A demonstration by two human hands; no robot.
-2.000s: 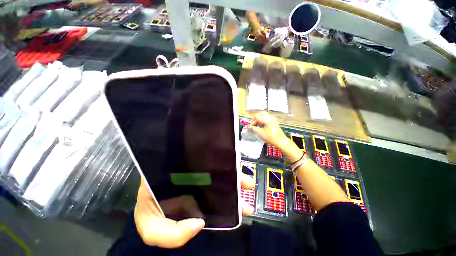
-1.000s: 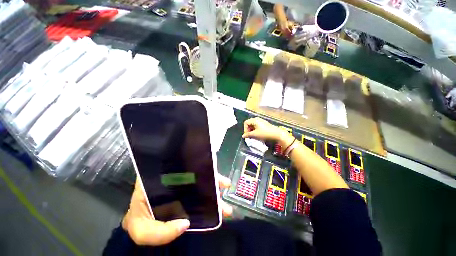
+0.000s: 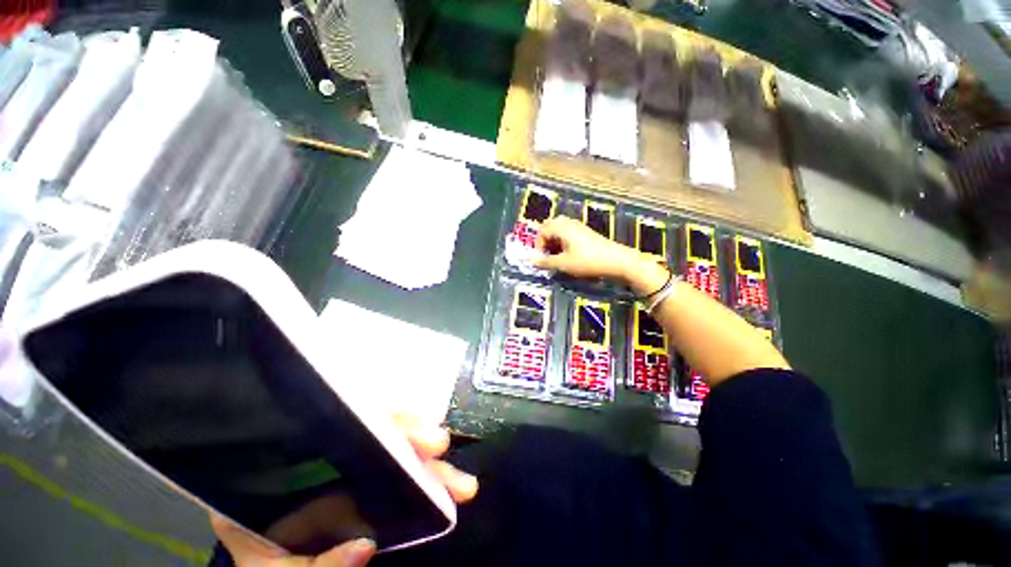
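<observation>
My left hand (image 3: 322,540) holds a large smartphone (image 3: 227,404) with a dark screen and pale rim, tilted, at the lower left. My right hand (image 3: 574,250) has its fingers bent together on a translucent white sleeve (image 3: 526,261) at the lower end of the top-left keypad phone (image 3: 539,208). The fingers partly hide this sleeve. The phone lies in a clear blister tray (image 3: 483,371) with two rows of yellow-framed, red-keyed phones. My right forearm covers some of them.
Loose white sleeves (image 3: 408,216) lie left of the tray, with a white pad (image 3: 388,354) nearer me. A stack of filled trays (image 3: 238,166) stands at left. A metal post (image 3: 383,78) and small fan (image 3: 344,39) are behind. A cardboard sheet (image 3: 654,183) and grey board (image 3: 876,210) lie beyond.
The view has tipped down, and the smartphone has moved lower left and tilted. The loose sleeves and white pad have come into view. My right hand is now at the top-left phone.
</observation>
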